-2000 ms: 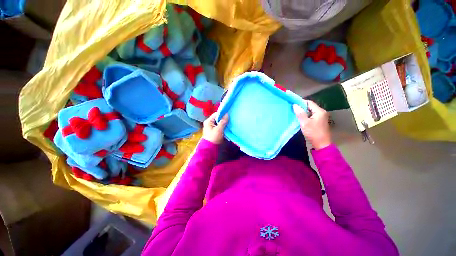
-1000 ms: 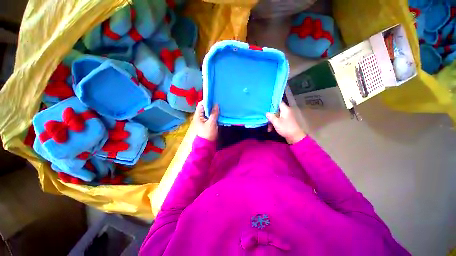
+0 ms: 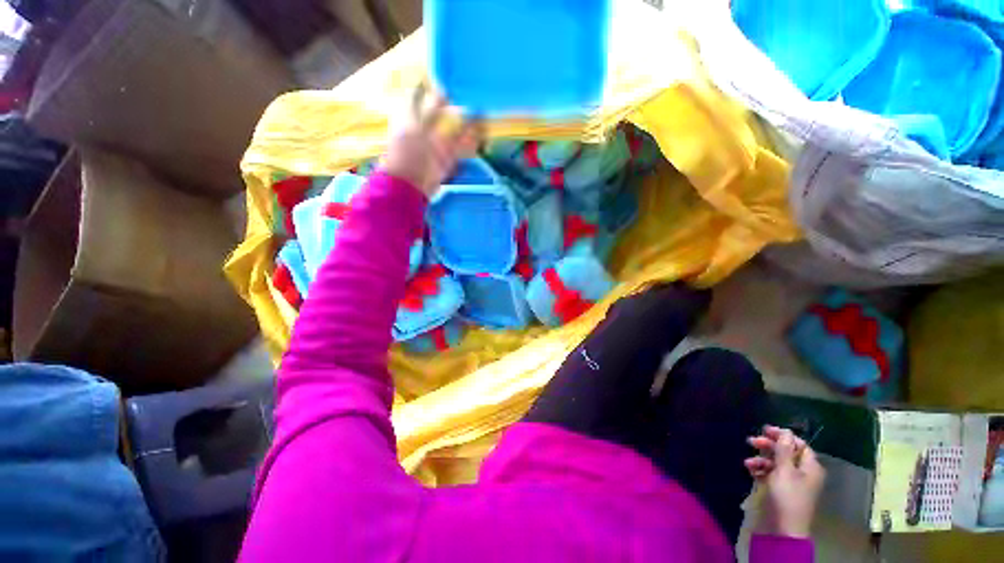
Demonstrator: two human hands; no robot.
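My left hand (image 3: 427, 143) is stretched out forward and grips a light-blue plush piece (image 3: 520, 55) by its lower left corner, above the yellow sack (image 3: 727, 143). The piece is blurred, its flat blue hollow side shows, and the top edge of the picture cuts it off. In the sack lie several blue pieces, some with red bows and some hollow side up (image 3: 473, 229). My right hand (image 3: 787, 473) is at the lower right, beside my knee, with fingers curled. A faint thin line shows near its fingertips; I cannot tell whether it holds anything.
A whitish sack (image 3: 881, 209) with blue pieces stands at upper right. A bow piece (image 3: 848, 343) lies on the floor. The supply box (image 3: 974, 473) with its dotted card (image 3: 941, 484) is at lower right. Cardboard boxes (image 3: 143, 264), a dark stool (image 3: 198, 451) and blue denim (image 3: 55, 462) are at left.
The view has swung left. My right hand has let go of the piece and moved down to my right. My left hand has carried the piece forward over the sack.
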